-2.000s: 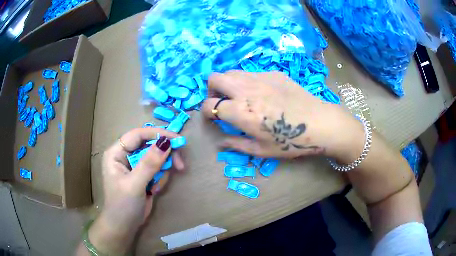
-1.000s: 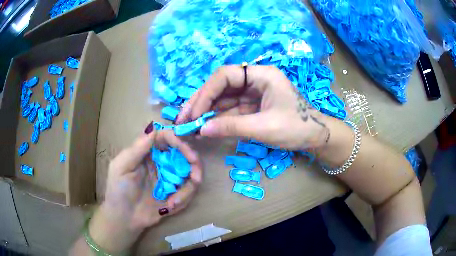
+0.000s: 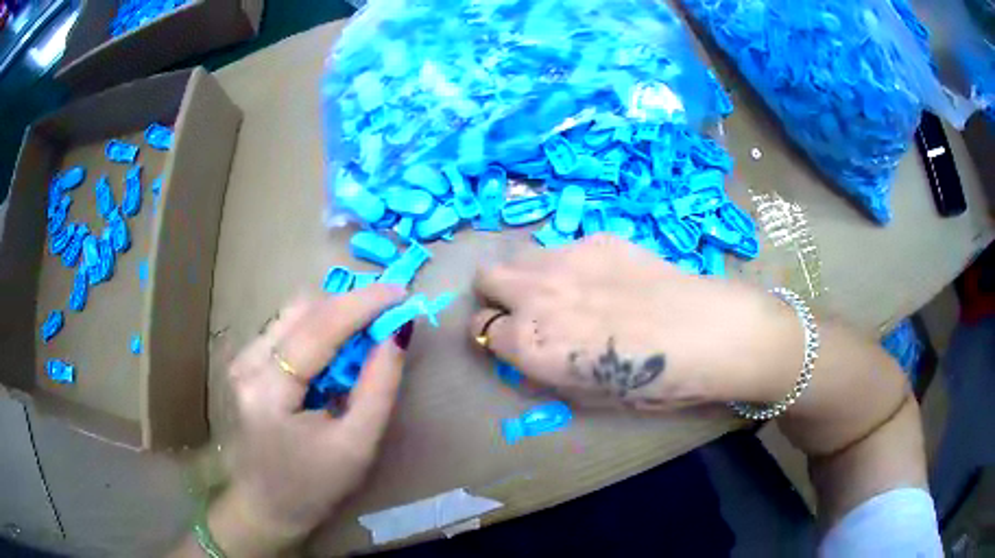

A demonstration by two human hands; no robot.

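Note:
My left hand [image 3: 316, 381] is bare and cups several blue plastic parts, with one blue part [image 3: 402, 316] held between thumb and fingertips. My right hand [image 3: 611, 322] is palm down, low over the cardboard-covered bench, fingers curled; its fingertips and anything under them are largely hidden. A bit of blue shows beneath that hand. One loose blue part [image 3: 537, 421] lies in front of it, near the bench's front edge. The open clear bag [image 3: 491, 87] lies behind my hands, with blue parts [image 3: 655, 185] spilling from its mouth.
A shallow cardboard tray [image 3: 180, 262] with scattered blue parts stands at left; another carton [image 3: 164, 44] is behind it. A second full bag [image 3: 818, 98] and a black phone [image 3: 940, 164] are at upper right. White tape [image 3: 431, 514] sticks to the near edge.
My right hand has left my left hand's fingertips, turned palm down and moved over the loose parts in front of the bag. My left fingers have closed around the cupped parts.

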